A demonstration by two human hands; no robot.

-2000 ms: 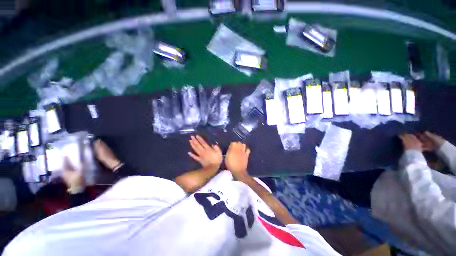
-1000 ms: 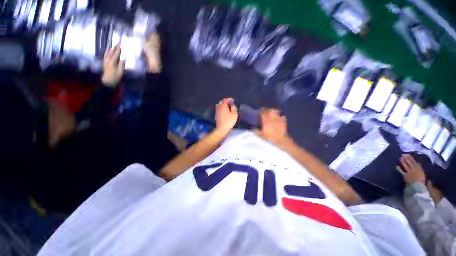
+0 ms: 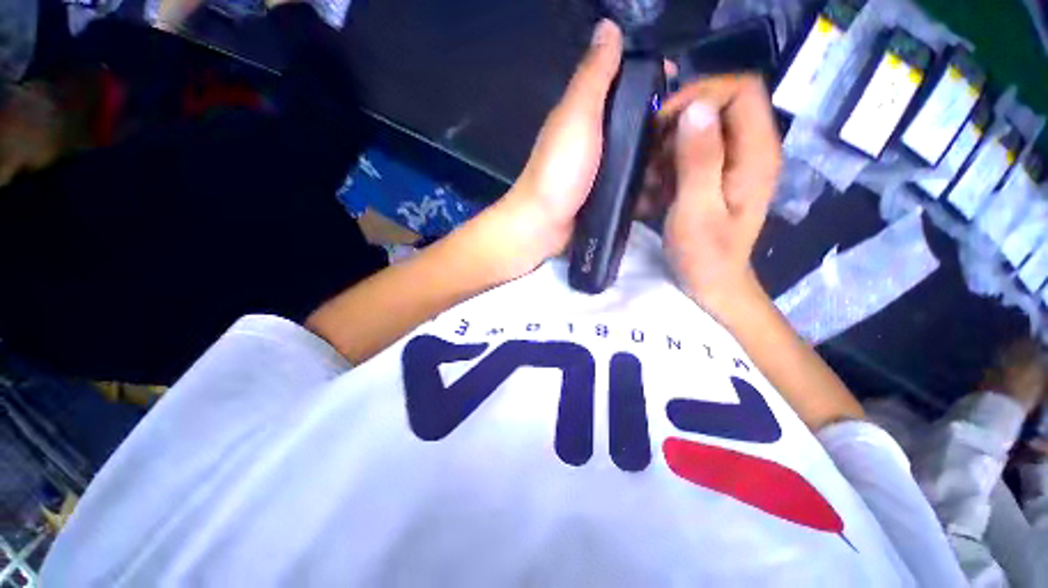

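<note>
A closed black power bank (image 3: pixel 617 172) is held on its edge close to my chest, with small print at its near end and a small blue glow near its far end. My left hand (image 3: pixel 569 155) is wrapped along its left side, fingers partly hidden behind it. My right hand (image 3: pixel 724 161) is at its right side, fingers curled near the glow and slightly blurred; whether it grips the unit is unclear. A dark flat piece (image 3: pixel 724 55) lies on the black bench beyond my right hand.
Open units with white cells (image 3: pixel 885 103) stand in a row on bubble bags at the upper right. A loose bubble bag (image 3: pixel 862 276) lies nearer. A person in dark clothing (image 3: pixel 172 218) is at left; a person's pale sleeve (image 3: pixel 977 459) is at lower right.
The view has tilted down and closer to my chest. Both hands have come up to the black power bank, which now shows clearly with a blue light.
</note>
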